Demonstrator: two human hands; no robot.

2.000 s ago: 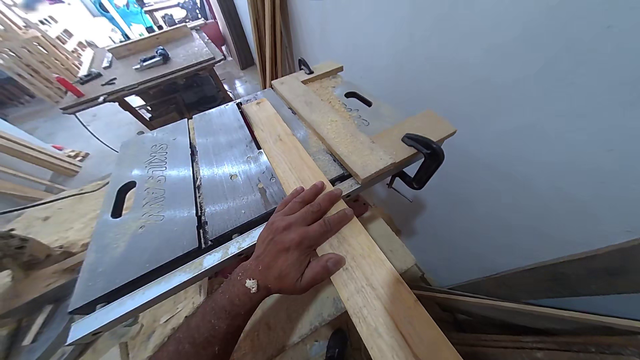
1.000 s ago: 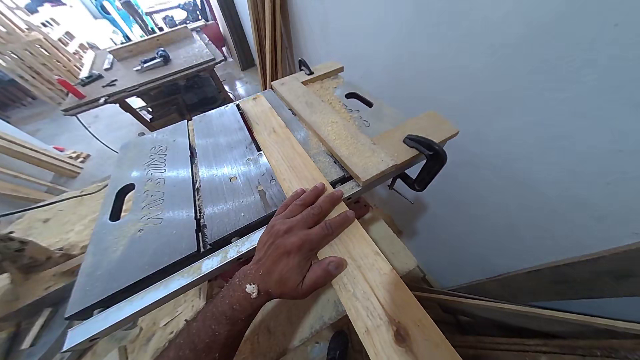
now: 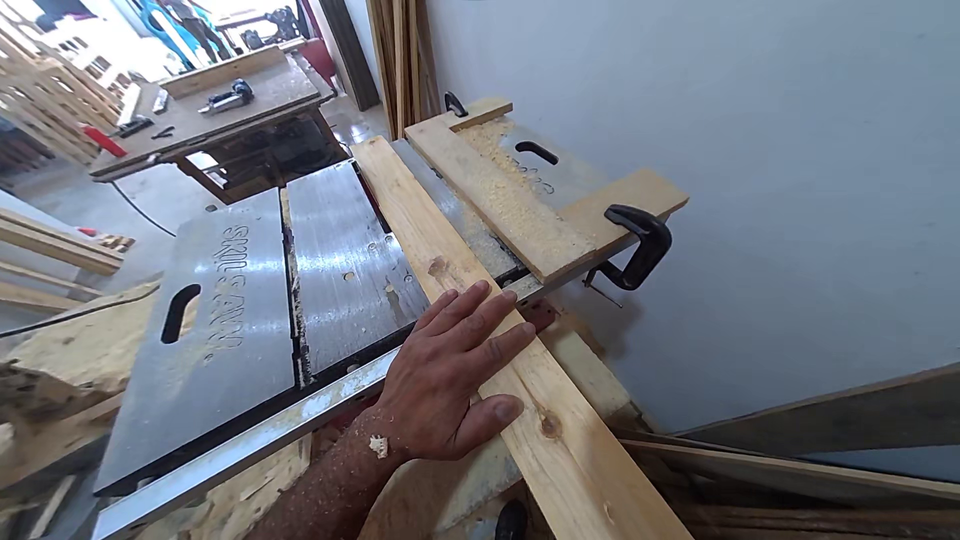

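Observation:
My left hand [image 3: 457, 367] lies palm down on a long pine board [image 3: 442, 259], fingers slightly spread, near the front edge of a Skilsaw table saw [image 3: 337, 247]. The board runs from the lower right across the metal top. Wood dust and a chip stick to my left forearm. A wooden fence [image 3: 502, 195], strewn with sawdust, stands to the board's right with a gap between them. A black C-clamp [image 3: 637, 244] holds its near end and another clamp [image 3: 454, 105] its far end. The blade cannot be made out. My right hand is out of view.
Behind the saw is a workbench [image 3: 300, 82] with a power tool [image 3: 229, 97] and a red object [image 3: 103, 141]. Boards [image 3: 405, 67] lean against the wall on the right. Planks [image 3: 795, 461] lie at the lower right, and a metal rail [image 3: 247, 450] edges the saw's front. A person is in the far background.
The board has slid forward along the saw top; a knot that was nearer the bottom now lies beside my left thumb, and another shows beyond my fingertips. My left hand stays on it.

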